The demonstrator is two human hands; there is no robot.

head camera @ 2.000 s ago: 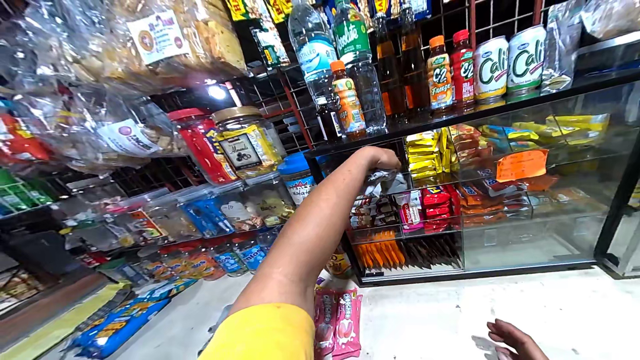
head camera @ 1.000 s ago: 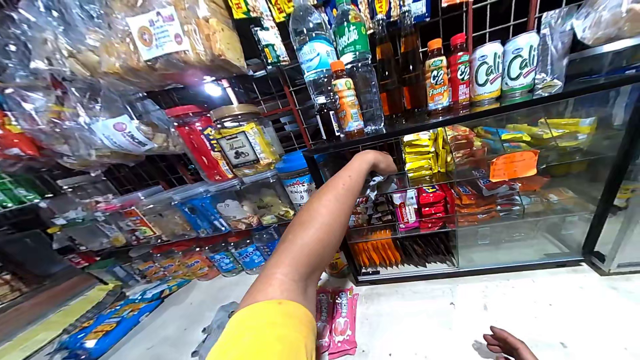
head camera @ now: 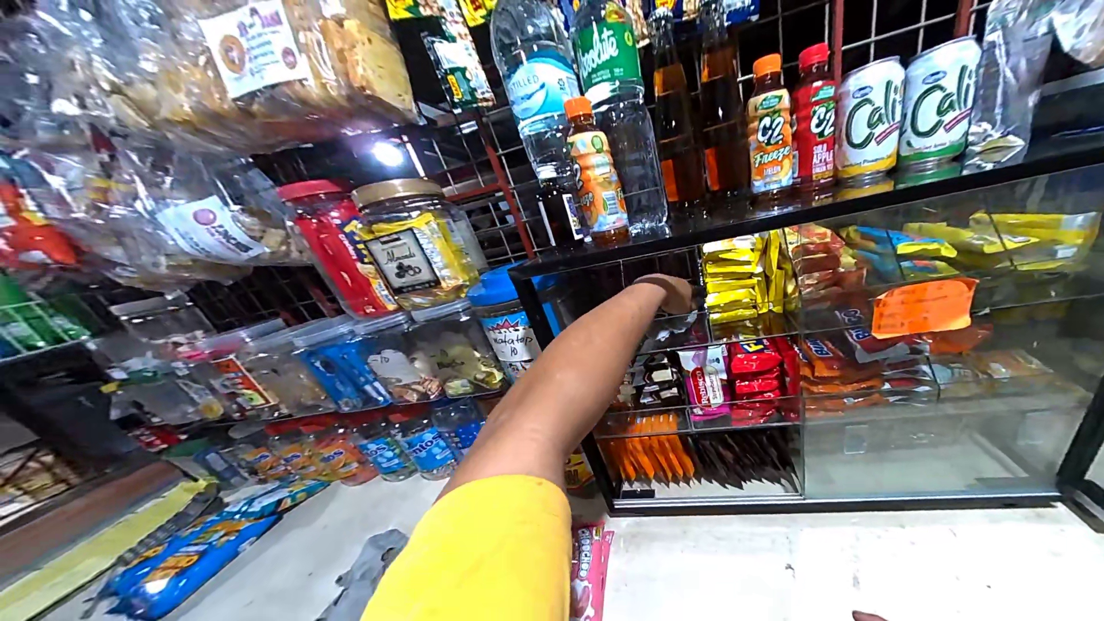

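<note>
My left hand (head camera: 671,293) reaches inside the glass-fronted display cabinet (head camera: 828,504), into its upper left compartment. Its fingers are hidden, so what it holds cannot be seen. Just below the hand lies a silvery wrapper (head camera: 677,329), and to its right are stacked yellow snack packets (head camera: 733,280). Dark packets, a pink and white packet (head camera: 707,379) and red packets (head camera: 759,371) sit on the shelf beneath. Orange sachets (head camera: 647,448) stand at the bottom left. Of my right hand (head camera: 868,616) only a fingertip shows at the bottom edge, over the white counter (head camera: 707,569).
Bottles, such as a large water bottle (head camera: 539,95), and cans (head camera: 938,108) stand on the cabinet top. Plastic jars (head camera: 410,246) line the left shelf. Bagged snacks (head camera: 354,60) hang above. Pink packets (head camera: 591,569) and a blue pack (head camera: 194,556) lie on the counter.
My right hand has dropped almost out of view at the bottom edge. My left hand remains inside the cabinet, and my sleeve now covers more of the pink packets.
</note>
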